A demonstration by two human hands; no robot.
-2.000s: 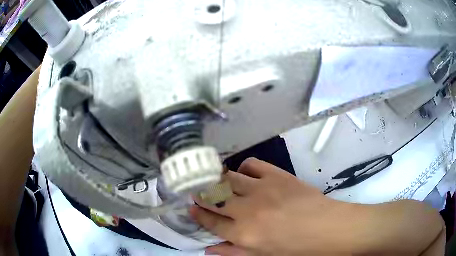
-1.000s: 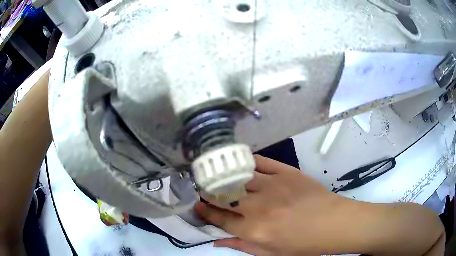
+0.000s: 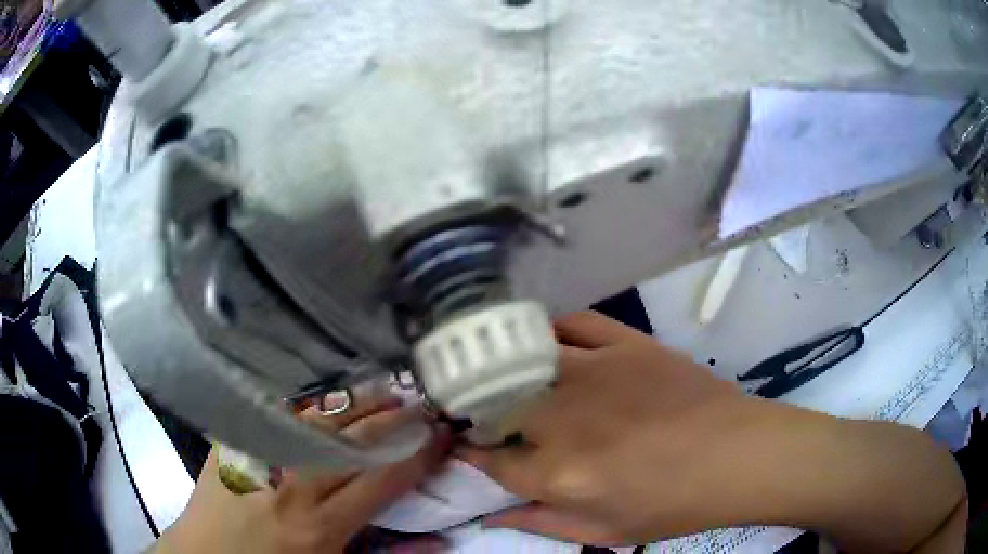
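Note:
The off-white sewing machine head [image 3: 412, 119] overhangs my hands, with the white tension dial [image 3: 485, 363] in front. A white fabric piece [image 3: 460, 498] lies under the needle area between my hands. Black fabric [image 3: 623, 311] shows behind my right hand. My right hand [image 3: 585, 433] lies on the fabric, fingertips by the needle area, partly behind the dial. My left hand [image 3: 325, 487] is low at the left of the needle area, fingers near my right fingertips and partly behind the machine head. The fingertips' hold is unclear; the needle is hidden.
Black thread snips [image 3: 807, 363] and a slim white stick [image 3: 724, 284] lie on the bed to the right. A paper label [image 3: 829, 157] is on the machine arm. Black and white pieces [image 3: 49, 422] lie at the left. A floral cloth wrap [image 3: 241, 473] is beside my left hand.
My left hand has come in from behind the machine's left side to the fabric. My right hand stays at the needle area. The view has shifted slightly.

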